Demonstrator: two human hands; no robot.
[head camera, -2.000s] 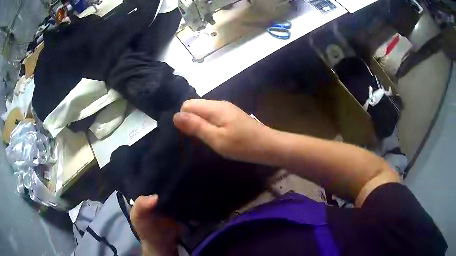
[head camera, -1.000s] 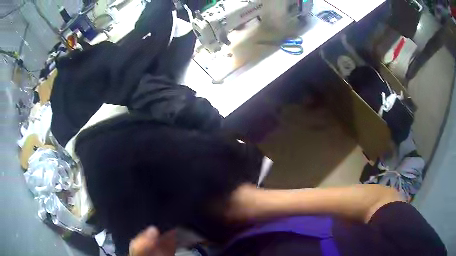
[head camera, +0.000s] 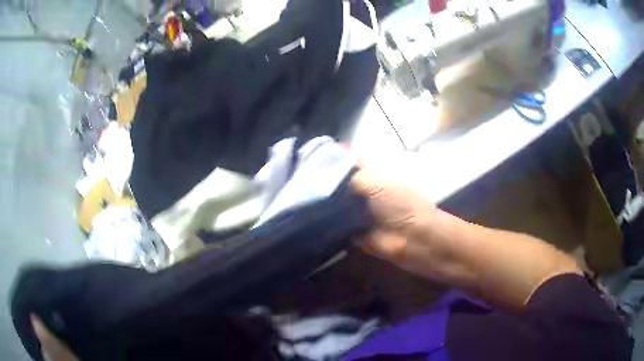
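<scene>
A long black garment piece (head camera: 212, 271) is stretched between my hands over my lap, blurred. My right hand (head camera: 388, 211) holds its right end, and a pale lilac-white part (head camera: 311, 169) shows beside the fingers. My left hand (head camera: 51, 342) is at the lower left, mostly cut off or hidden, with the cloth's left end at its fingers. More black cloth (head camera: 219, 106) is heaped on the table left of the sewing machine (head camera: 466, 42). Cream fabric (head camera: 212, 208) lies between the heap and the held piece.
Blue-handled scissors (head camera: 528, 106) and a dark card (head camera: 582, 62) lie on the white table (head camera: 487, 148) right of the machine. A box with a tied black bundle (head camera: 613, 166) stands below at right. Shiny white scraps (head camera: 120, 236) lie at left by the wall (head camera: 35, 155).
The held black piece has been drawn out to the left and raised. My left hand has moved far left, my right hand up. The pale part has come into view. The camera view has shifted.
</scene>
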